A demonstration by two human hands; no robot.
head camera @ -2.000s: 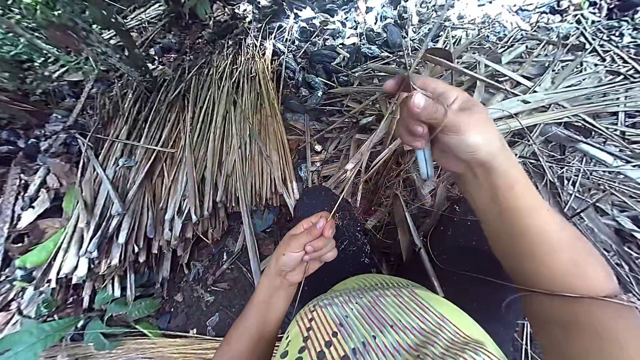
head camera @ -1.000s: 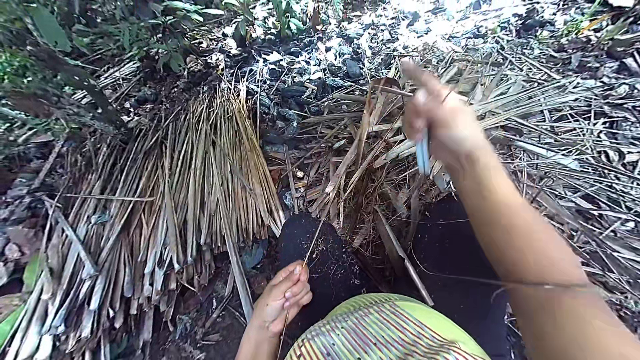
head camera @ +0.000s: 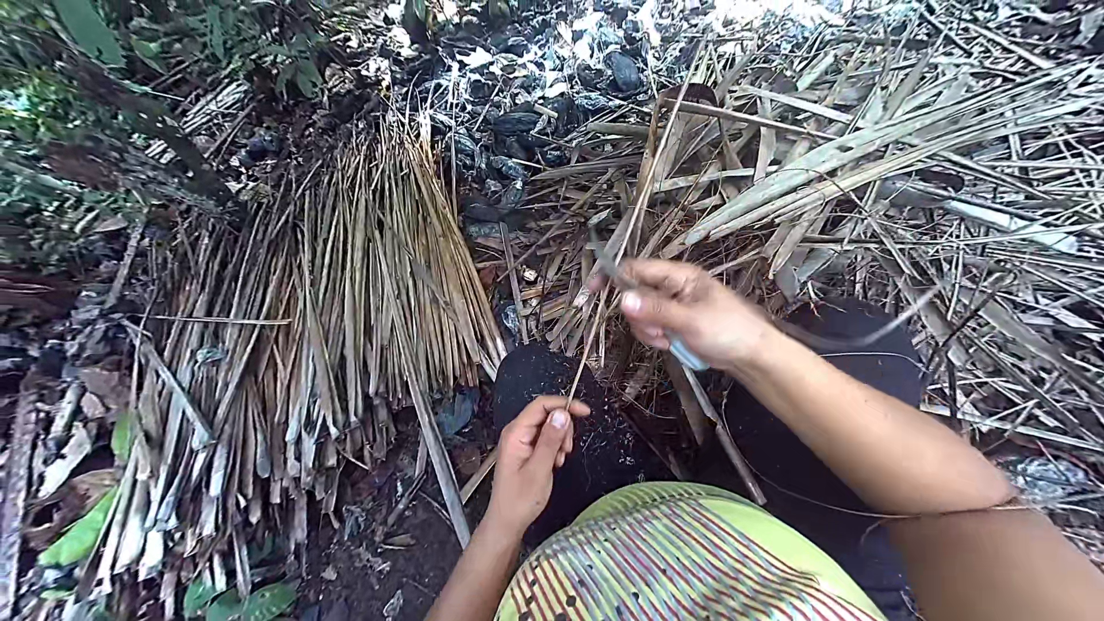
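My left hand (head camera: pixel 536 457) pinches the lower end of a thin plant strip (head camera: pixel 588 355) between thumb and fingers, just above my dark-clad knee. The strip runs up toward my right hand (head camera: pixel 686 310), which is closed on a small knife (head camera: pixel 608 266). Its blade points up and left beside the strip, and its light blue handle (head camera: pixel 687 352) shows below the palm. Whether the blade touches the strip cannot be told. A thin strand (head camera: pixel 819 500) loops past my right forearm.
A spread of dry stalks (head camera: pixel 345 302) lies on the ground to the left. Dry leaf strips (head camera: pixel 828 172) are heaped ahead and to the right. Green leaves (head camera: pixel 82 530) are at the lower left, and dark husks or debris (head camera: pixel 517 121) lie farther ahead.
My right hand has come down and inward, nearer my left hand, and the knife blade now shows beside the strip. My left hand keeps its pinch.
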